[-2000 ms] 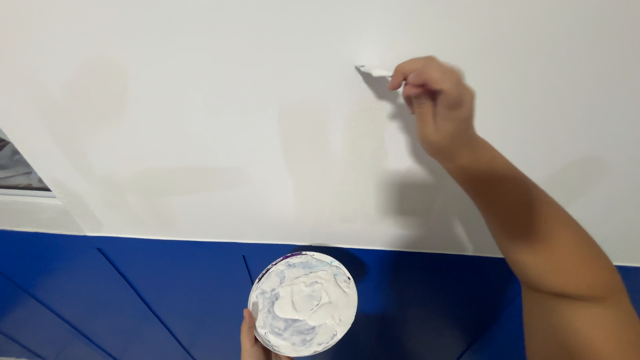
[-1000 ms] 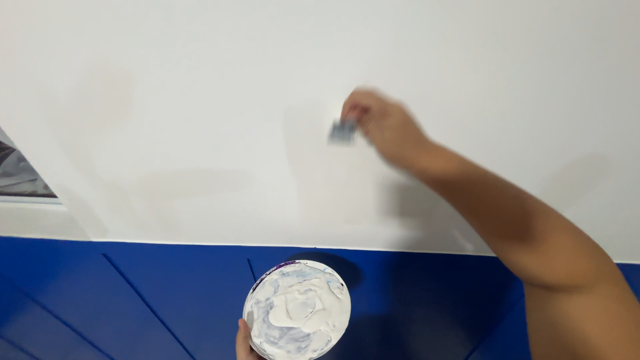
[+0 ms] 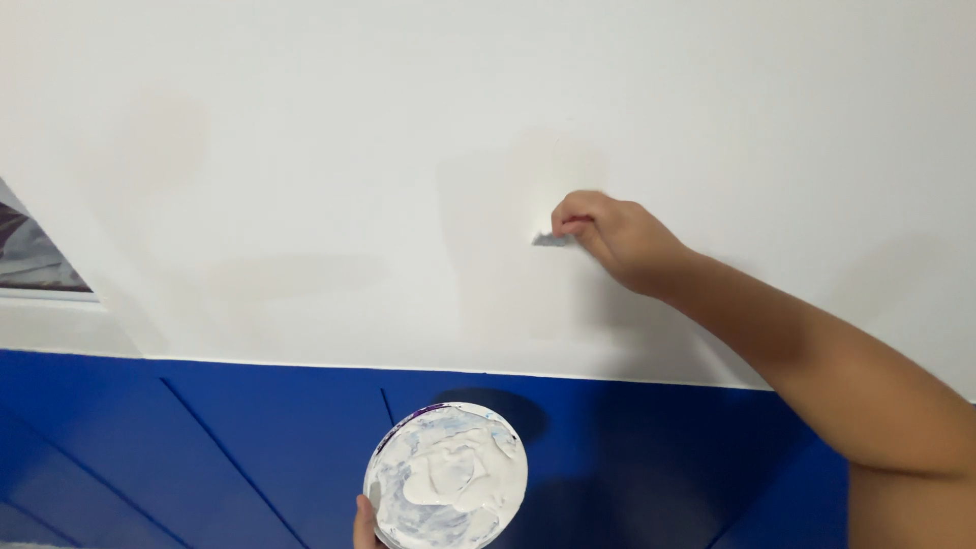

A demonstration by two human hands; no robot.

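My right hand (image 3: 610, 232) is closed around a small putty knife (image 3: 550, 239), its blade against the white wall (image 3: 343, 152). Above the blade runs a pale, fresh-looking strip of white filler (image 3: 560, 175). Low in the view, my left hand (image 3: 366, 524) holds a round lid (image 3: 446, 476) by its left edge, with only part of the hand showing. White paste lies smeared thickly over the lid, and purple marks its upper left rim. The knife's handle is mostly hidden in my fingers.
Blue panelling (image 3: 252, 427) with dark grooves covers the lower wall, below a thin white edge. At the far left is part of a window-like opening (image 3: 38, 252) with a white sill. Several faint patches mark the white wall.
My right hand has come down the wall and to the left with the putty knife since two seconds ago. My left hand still holds the lid low in the view.
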